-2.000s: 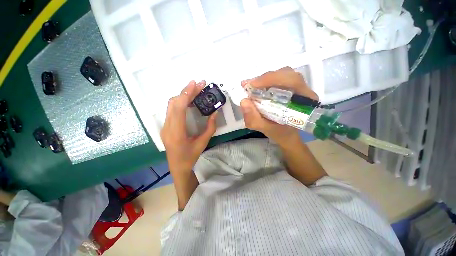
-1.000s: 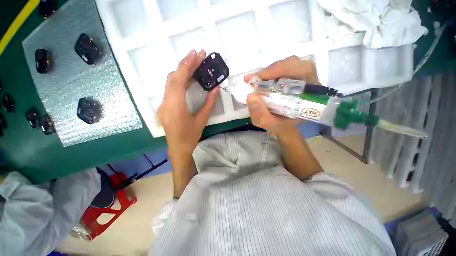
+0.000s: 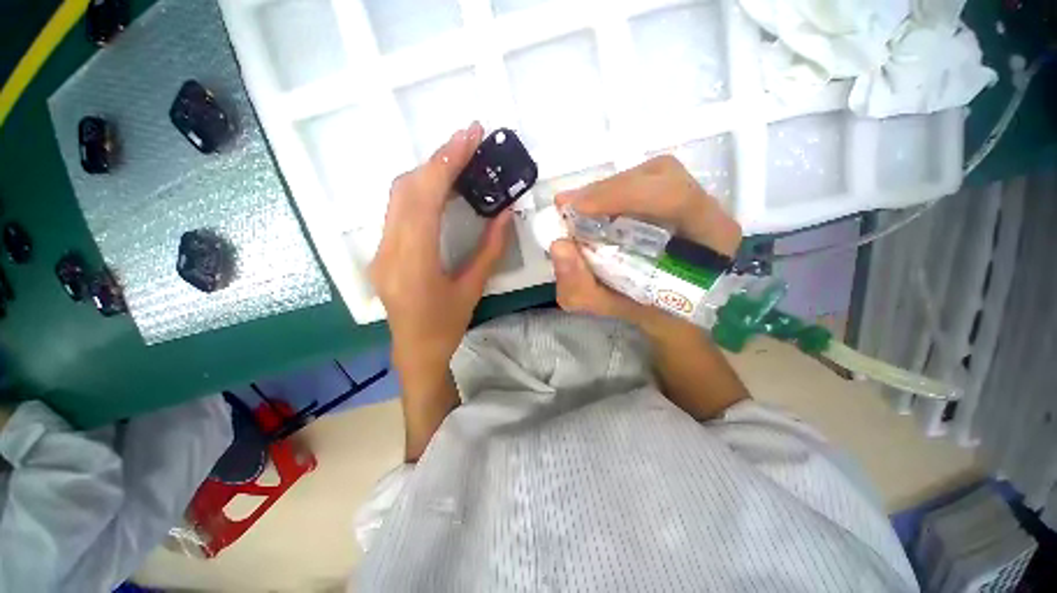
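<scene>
My left hand (image 3: 429, 255) holds a glossy black housing (image 3: 500, 171) between thumb and fingers above the white blister tray (image 3: 507, 114). Small white marks show on its face. My right hand (image 3: 649, 243) holds the glue syringe (image 3: 649, 278) like a pen, its front end pointing left toward the housing's lower right edge. I cannot tell if the tip touches it. The green syringe adapter (image 3: 765, 320) sits at the rear end, with a pale air hose (image 3: 893, 373) trailing right.
Several black housings, one here (image 3: 205, 260), stand on a silvery bubble sheet (image 3: 145, 209) at left, others on the green bench (image 3: 232, 368). Crumpled white tissue (image 3: 893, 52) lies on the tray's right. A coworker's pale sleeve (image 3: 70, 498) is at lower left; stacked trays (image 3: 974, 290) at right.
Since two seconds ago, the housing has been turned and raised a little in my left hand. Over the last second, the syringe's rear end has swung down and left. The view has shifted slightly.
</scene>
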